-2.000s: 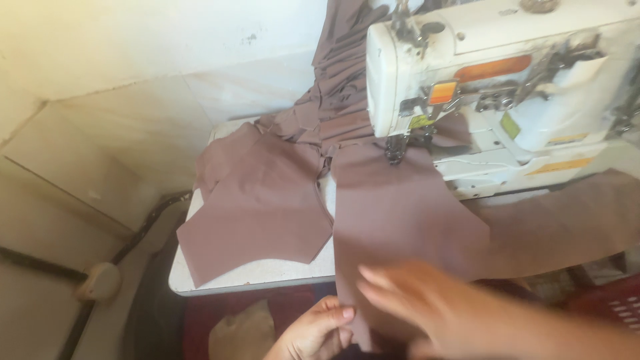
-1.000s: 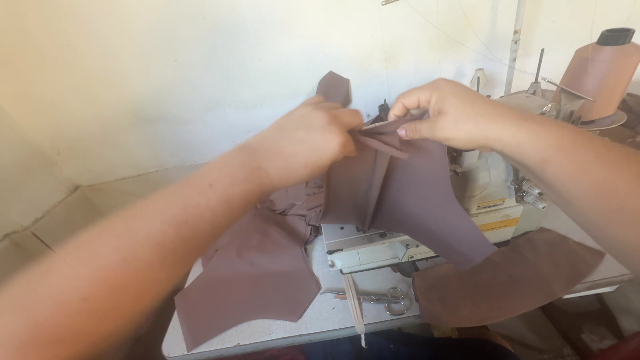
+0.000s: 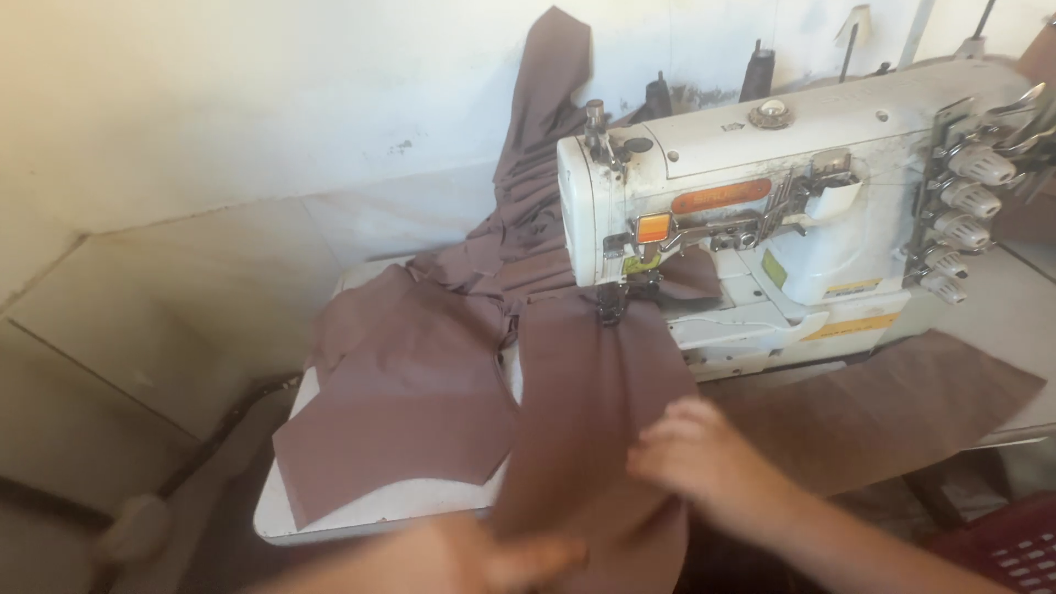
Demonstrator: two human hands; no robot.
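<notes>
A brown fabric panel point(image 3: 577, 412) runs from under the presser foot point(image 3: 610, 305) of a white industrial sewing machine point(image 3: 808, 140) down over the table's front edge. My right hand point(image 3: 685, 450) rests on the panel's right side, fingers bent; whether it pinches the cloth cannot be told. Low in the view, my left hand point(image 3: 511, 561) is blurred and lies over the lower part of the same panel, its grip unclear. Another cut brown piece point(image 3: 412, 404) lies flat to the left. Gathered brown fabric point(image 3: 536, 190) is heaped behind the needle area, against the wall.
The white table point(image 3: 388, 503) has its front left corner near the tiled wall point(image 3: 247, 264). A further brown piece point(image 3: 874, 412) lies along the table at the right. Thread tension knobs point(image 3: 961, 198) project from the machine. A red plastic basket point(image 3: 1006, 544) stands at the lower right.
Both hands have come down from above the machine, where they held up brown fabric. The panel now lies under the presser foot. The scissors seen one second ago are out of sight. The view has tilted down.
</notes>
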